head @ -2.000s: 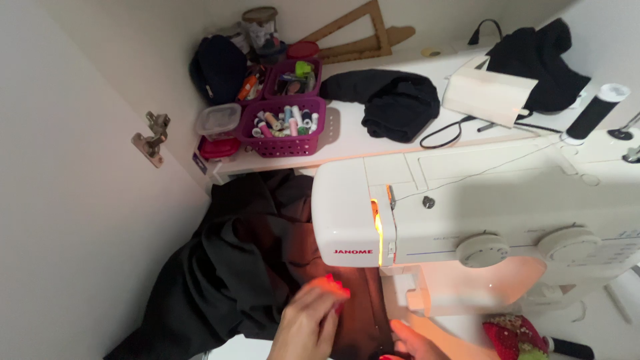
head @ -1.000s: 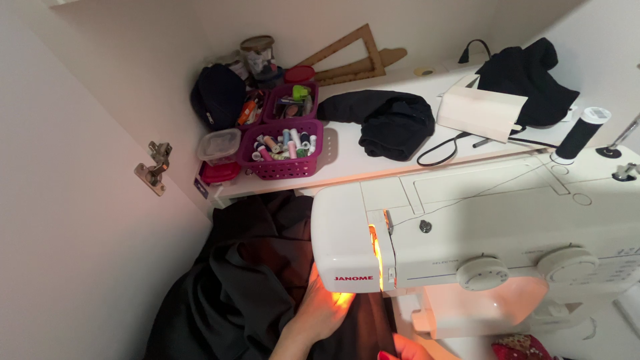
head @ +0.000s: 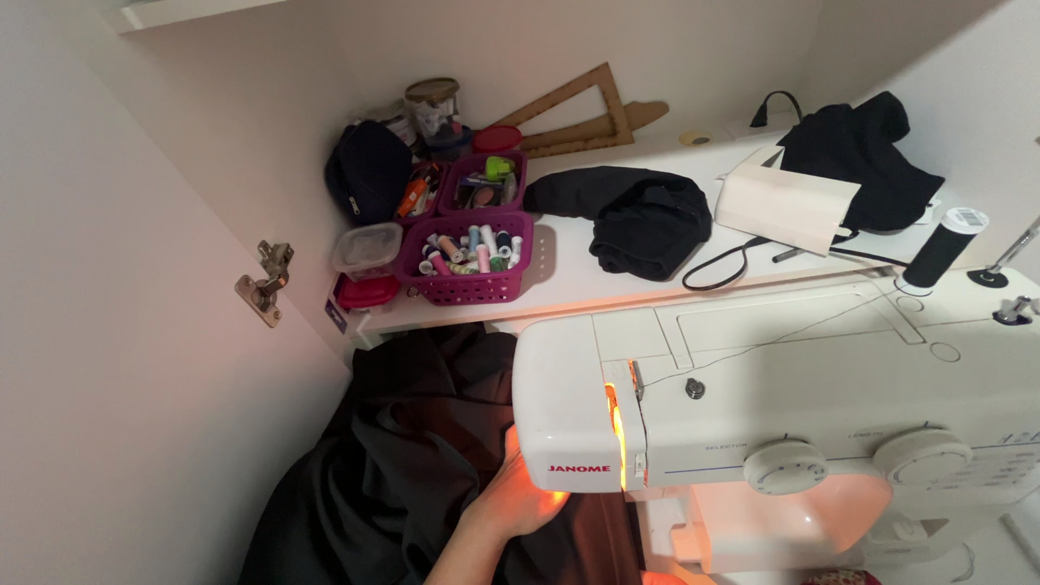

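A white Janome sewing machine (head: 764, 406) fills the right side, its lamp glowing orange at the left end. A spool of black thread (head: 942, 252) stands on its top, with a thread running left. Black fabric (head: 390, 455) lies bunched left of the machine and passes along its head. My left hand (head: 524, 496) rests on this fabric beside the head; its fingers are partly hidden behind the machine, so its grip cannot be told. Only a small lit part of my right hand (head: 662, 578) shows at the bottom edge, by the fabric's right edge.
Behind the machine, a white shelf (head: 569, 288) holds a purple basket of thread spools (head: 467, 284), a folded black garment (head: 650, 219), a white card (head: 784, 203), black cloth (head: 869, 162) and wooden templates (head: 585, 146). A cabinet door with a metal hinge (head: 264, 288) stands at the left.
My left hand has moved up from the fabric near the bottom to beside the machine's head. Most of my right hand has dropped out of view. The view has shifted slightly.
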